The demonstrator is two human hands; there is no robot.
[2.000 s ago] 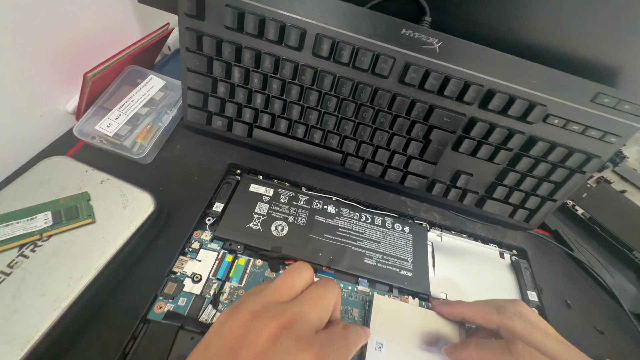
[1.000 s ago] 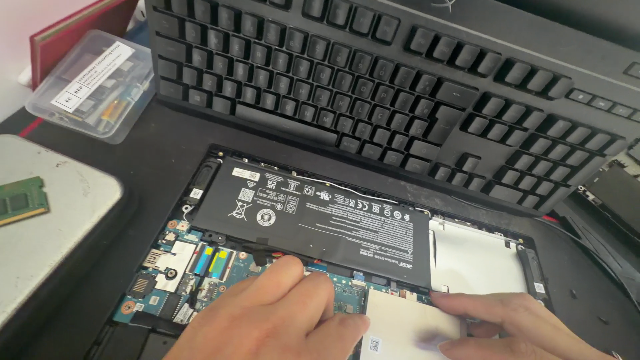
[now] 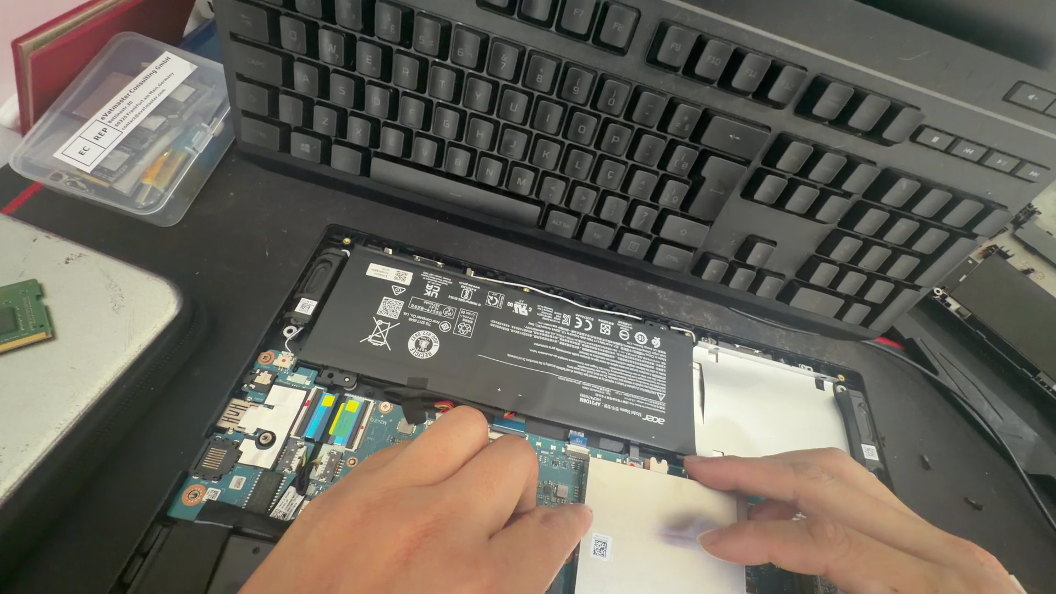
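An opened laptop base lies on the dark desk, its black battery (image 3: 511, 355) along the far side and a blue-green circuit board (image 3: 371, 429) nearer me. My left hand (image 3: 445, 503) rests curled over the middle of the board, just below the battery's near edge; whatever is under its fingers is hidden. A pale metal shield plate (image 3: 635, 528) lies between my hands, with my left thumb at its left edge. Fingers of my right hand (image 3: 808, 511) are spread at the plate's right side, one tip near its upper right corner and another on its surface.
A black keyboard (image 3: 462, 194) stands tilted behind the laptop. At the left are a clear plastic box (image 3: 165, 198) of small parts, a red book or folder (image 3: 82, 49), and a light metallic slab (image 3: 99, 280) with a green memory module (image 3: 23, 315) on it. Dark frame parts (image 3: 1006, 305) and a cable (image 3: 982, 429) lie at right.
The view has shifted, moving the memory module toward the left edge. Both hands stay in much the same places on the laptop.
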